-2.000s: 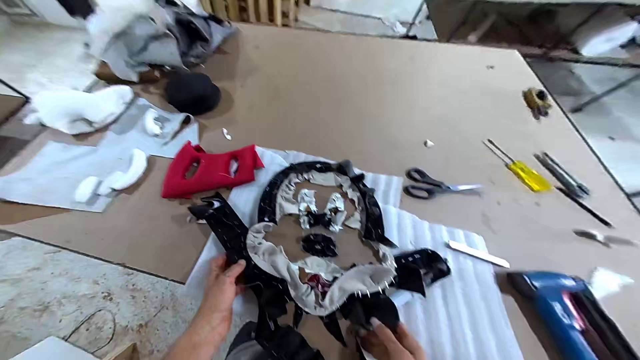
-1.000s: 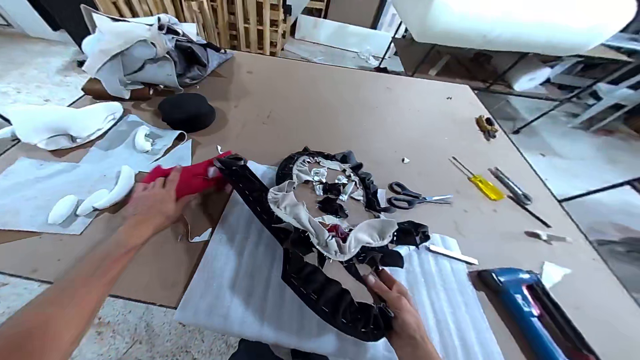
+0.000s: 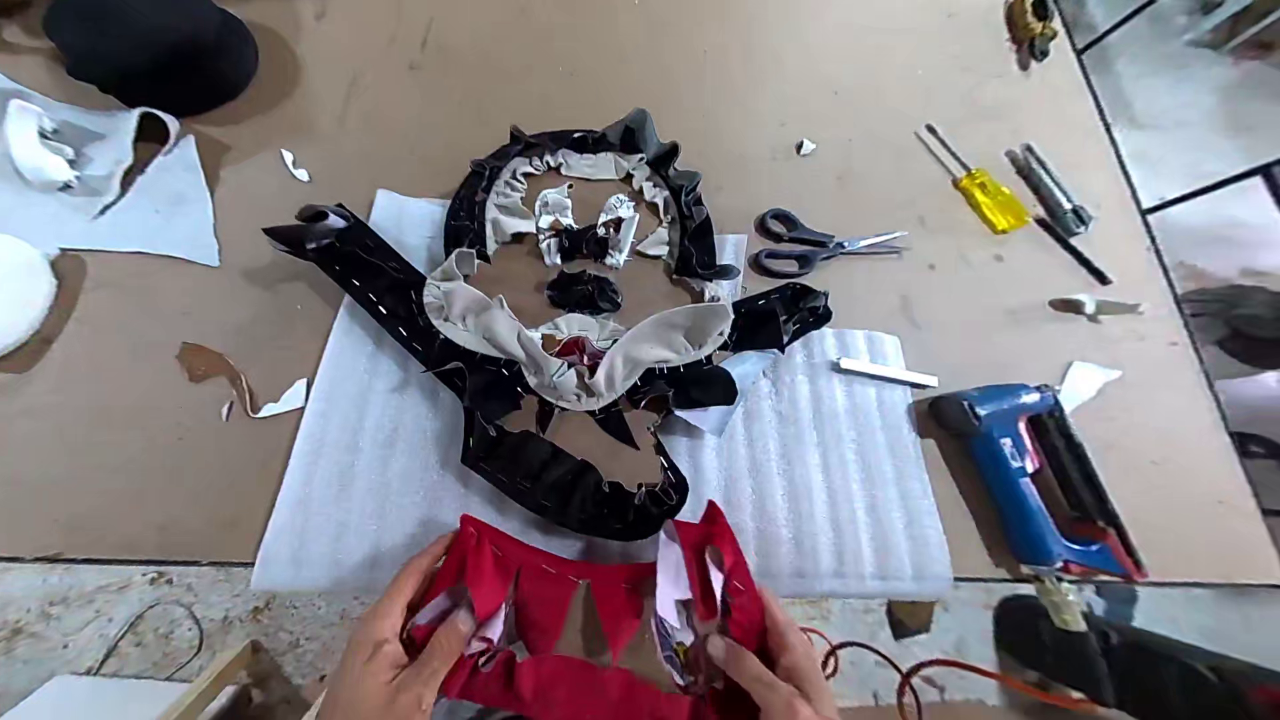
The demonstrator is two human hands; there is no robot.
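My left hand (image 3: 400, 635) and my right hand (image 3: 775, 660) grip the two sides of a red fabric piece (image 3: 585, 690) at the table's front edge. White stitches and pointed flaps show on it. Just beyond lies a black fabric piece with white stitching (image 3: 560, 480), its long arm reaching up left. Gathered pale fabric (image 3: 640, 365) curves across it like a muzzle. Above are a black oval piece (image 3: 584, 292), small white and black pieces (image 3: 585, 235) and a black and pale ruffled arch (image 3: 690, 215). White foam sheet (image 3: 810, 480) lies beneath part of them.
On the right are scissors (image 3: 800, 245), a yellow-handled tool (image 3: 990, 200), a metal tool (image 3: 1050, 190), a white strip (image 3: 887, 373) and a blue pneumatic stapler (image 3: 1010, 470) with an orange hose (image 3: 960, 665). A black rounded piece (image 3: 150, 50) and grey fabric (image 3: 160, 215) are at left.
The red piece has moved from the left side of the table to the front edge, now between both hands. My right hand has let go of the black piece. The view has tilted down.
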